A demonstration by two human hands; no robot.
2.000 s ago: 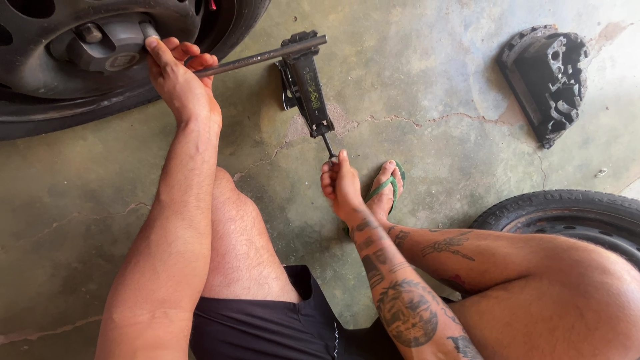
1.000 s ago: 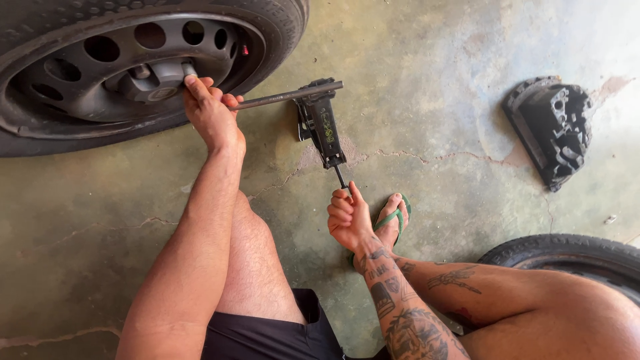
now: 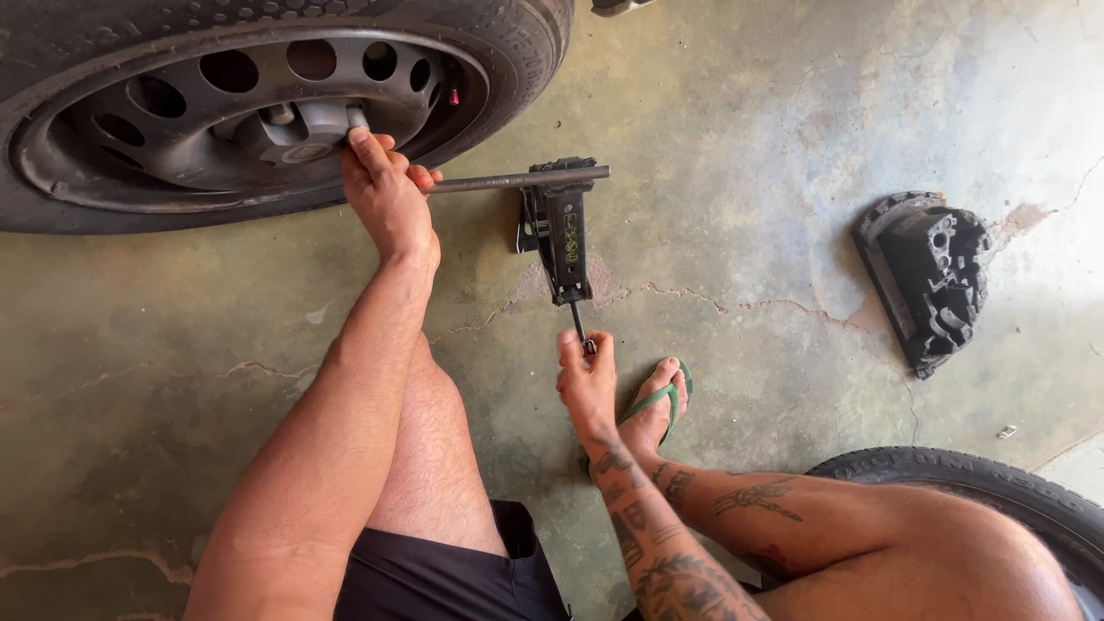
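At the upper left stands a car wheel (image 3: 323, 65) with a dark steel rim and a grey hub cover (image 3: 306, 142). My left hand (image 3: 379, 177) grips the socket end of a lug wrench (image 3: 509, 182) at a bolt beside that cover; its bar reaches right, across the top of a black scissor jack (image 3: 569, 237). Whether the bar touches the jack, I cannot tell. Below the jack, my right hand (image 3: 588, 375) has its thumb and fingers closed around the end of the jack's screw (image 3: 579, 321).
A black molded plastic tray (image 3: 936, 276) lies on the cracked concrete floor at the right. Another wheel's tire (image 3: 931, 466) lies at the lower right, partly behind my leg. My foot in a green flip-flop (image 3: 673, 392) is close to my right hand.
The view has shifted, bringing more of the car wheel into frame. Both hands keep their holds, on the wrench and on the jack's screw end.
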